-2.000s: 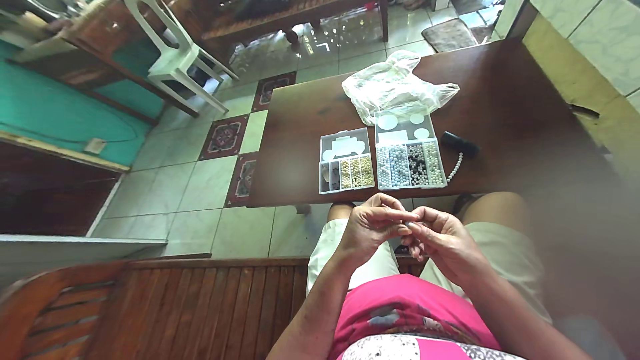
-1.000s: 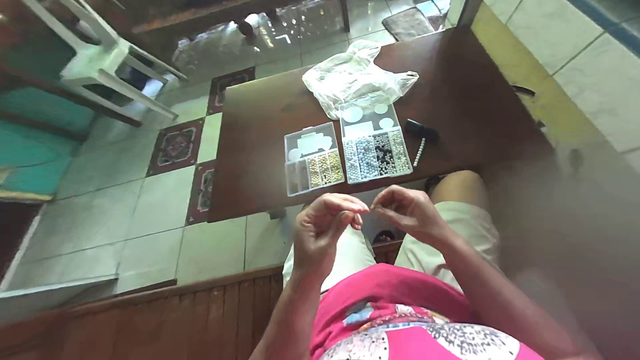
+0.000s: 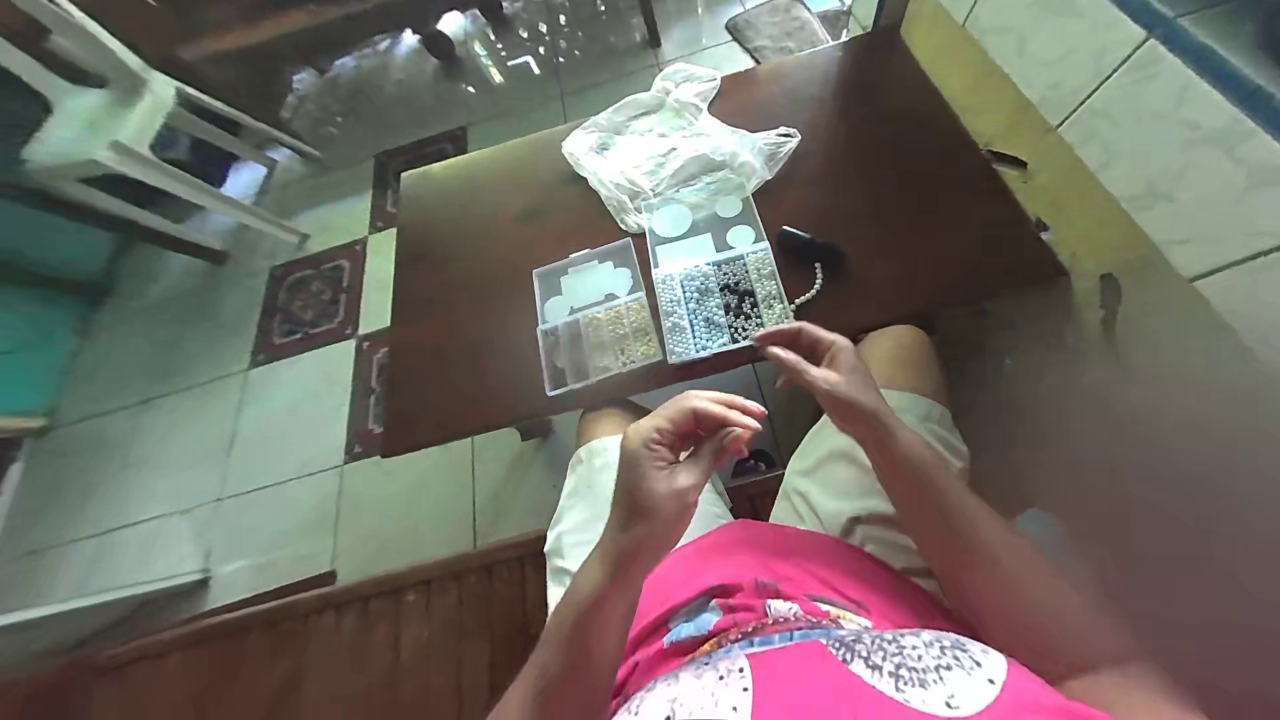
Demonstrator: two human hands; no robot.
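My left hand [image 3: 680, 450] is above my lap, thumb and index finger pinched together; whatever lies between them is too small to make out. My right hand [image 3: 815, 365] reaches to the near right corner of an open clear plastic bead box [image 3: 710, 300], whose compartments hold white, pale blue, dark and cream beads. Whether its fingertips hold anything cannot be told. Left of that box lies a second open clear box [image 3: 600, 330] with gold-coloured beads in some compartments. A short string of pearl-like beads [image 3: 812, 288] curves beside a black object [image 3: 808, 248] on the right.
The boxes stand near the front edge of a dark wooden table [image 3: 480, 260]. Behind them lies a crumpled translucent plastic bag [image 3: 670, 145]. A white plastic chair [image 3: 130, 130] is on the tiled floor at the upper left. A slatted wooden bench [image 3: 400, 640] is below.
My hands, close together at the fingertips a second ago, are now apart. My right hand has moved forward to the edge of the bead box; my left stays above my lap.
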